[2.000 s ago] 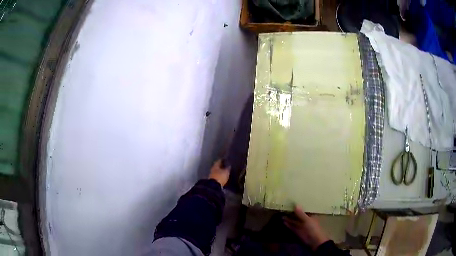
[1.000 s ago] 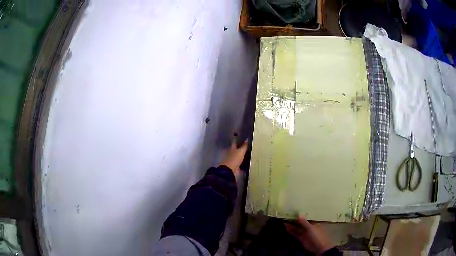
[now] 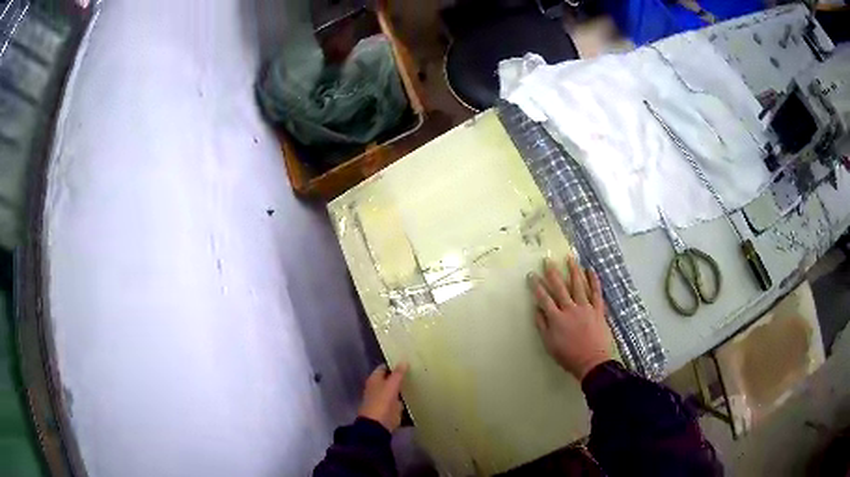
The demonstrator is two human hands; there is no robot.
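Observation:
The yellowish, tape-covered extension board (image 3: 466, 363) lies in front of me, turned at an angle. My left hand (image 3: 383, 397) is at its left edge, pinching the edge between thumb and fingers; the fingers under it are hidden. My right hand (image 3: 570, 315) lies flat on top of the board near its right side, fingers spread, holding nothing. The plaid cloth strip (image 3: 592, 228) runs along the board's right edge, between it and the pale machine table (image 3: 652, 279).
White cloth (image 3: 615, 140), dark-handled scissors (image 3: 692, 279) and a long screwdriver (image 3: 757, 265) lie on the table. Sewing machine parts (image 3: 802, 130) are at far right. A crate (image 3: 401, 70) with green cloth (image 3: 335, 102) stands beyond the board. A pale wall (image 3: 168, 242) is at left.
The view has swung, so the board now appears tilted. My right hand has moved from the board's near edge onto its top. My left hand has come from beside the wall to the board's left edge.

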